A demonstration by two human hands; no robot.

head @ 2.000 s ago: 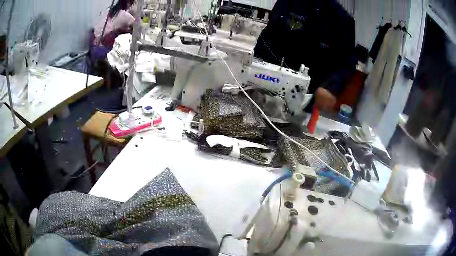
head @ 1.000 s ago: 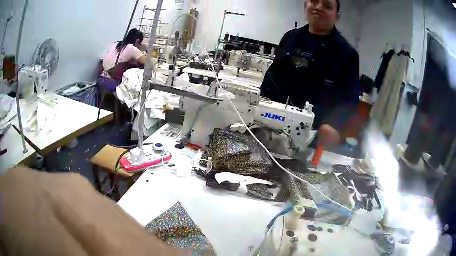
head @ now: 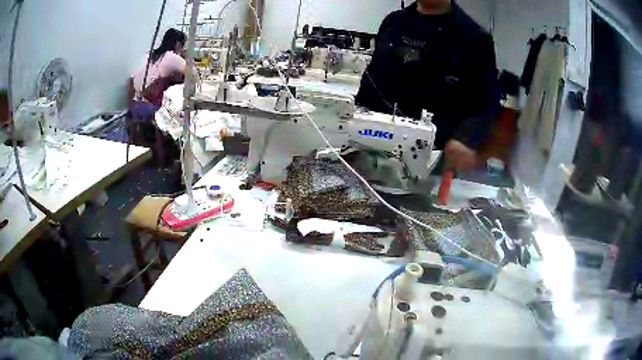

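Speckled grey-silver fabric with a gold-brown band point(head: 211, 325) lies at the near left edge of the white table, one corner pointing up and away. A pale blurred shape sits at the bottom left corner; I cannot tell what it is. Neither of my hands can be made out. The near sewing machine head point(head: 450, 316), white with dark round holes on top, stands at the bottom right. Its needle area is out of view.
Gold-black speckled fabric pieces point(head: 327, 190) are piled at the back by a JUKI machine point(head: 391, 137). A person in dark clothes point(head: 429, 70) stands behind it, a hand near a red-orange cone point(head: 445, 188). A pink-red stand base point(head: 197, 213) is at left.
The large blurred hand that covered the lower left one second ago is gone from view, and the speckled fabric shows again. The camera view has tilted down.
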